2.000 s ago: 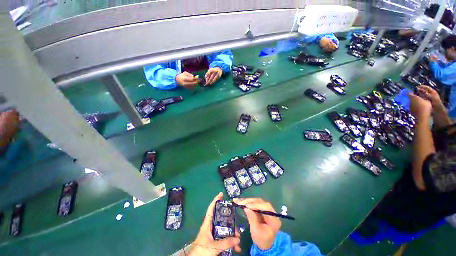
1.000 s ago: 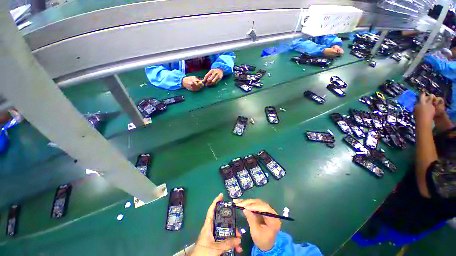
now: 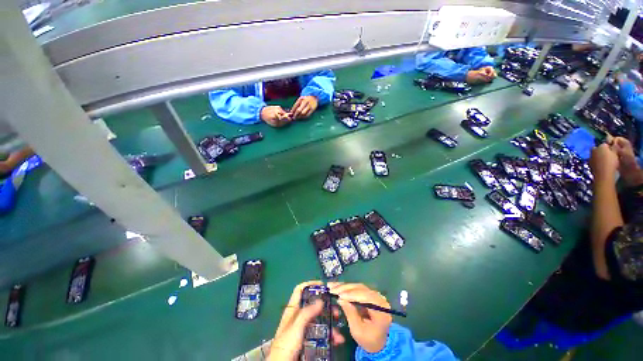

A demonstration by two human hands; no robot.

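Note:
My left hand [image 3: 290, 326] holds an open black phone [image 3: 316, 337] upright at the bottom centre; its thumb is blurred across the phone's middle. My right hand [image 3: 363, 317] grips thin dark tweezers [image 3: 381, 308], with the tip at the phone's top end. Any small piece at the tip is too small to tell. A short row of open phones [image 3: 328, 252] lies just beyond my hands. Another open phone [image 3: 249, 290] lies to the left of my hands. The edge of a pale sheet [image 3: 255, 352] shows beside my left wrist.
A grey slanted post [image 3: 120, 169] stands at left, under a metal beam [image 3: 247, 56]. A large phone pile [image 3: 539, 173] lies at right beside a person's arm [image 3: 604, 204]. Spaced phones [image 3: 333, 178] lie on the green belt. People in blue sleeves [image 3: 236, 106] work opposite. White bits [image 3: 172, 300] lie near the post.
The belt phones have shifted left. My left thumb has moved up over the held phone, and more of the phone's lower part shows. The tweezers remain at its top end.

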